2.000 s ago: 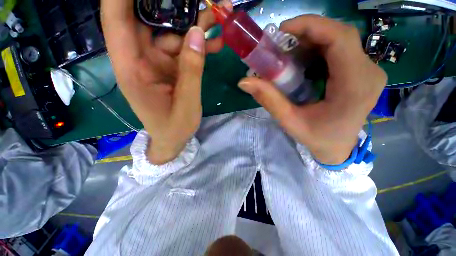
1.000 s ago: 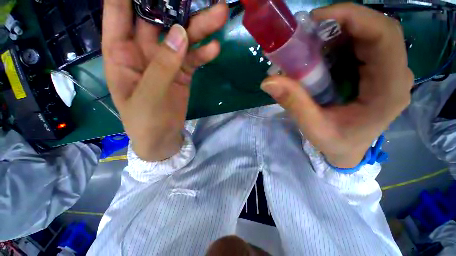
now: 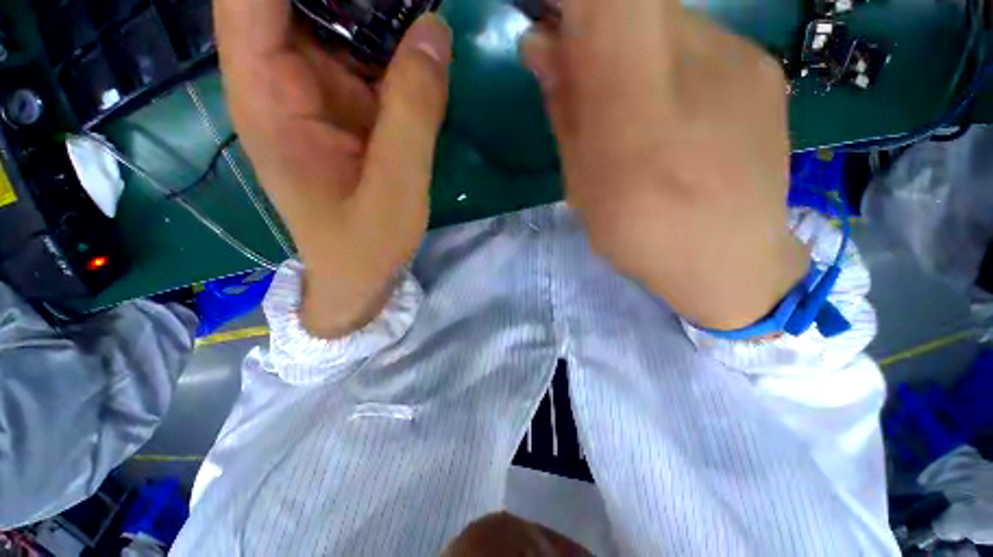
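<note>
My left hand (image 3: 346, 163) is at the upper left, palm up, and holds a black shell with a shiny rim (image 3: 368, 26), cut off by the top edge. The thumb lies on its lower right edge. My right hand (image 3: 677, 163) is to the right, blurred, its back to the camera and its upper part cut off by the top edge. A small dark thing shows by its fingertips, too blurred to tell what it is or whether it is held. The red syringe does not show.
A black pocketed tray (image 3: 103, 49) is at the upper left. A black unit with a red light (image 3: 60, 234), white tissue (image 3: 96, 174) and thin tubes are left. Small loose units (image 3: 833, 49) lie upper right. Grey-white sleeves show at both sides.
The red syringe, in my right hand before, has gone from view. My right hand has turned back-up and moved left, towards the shell. My left hand still holds the shell.
</note>
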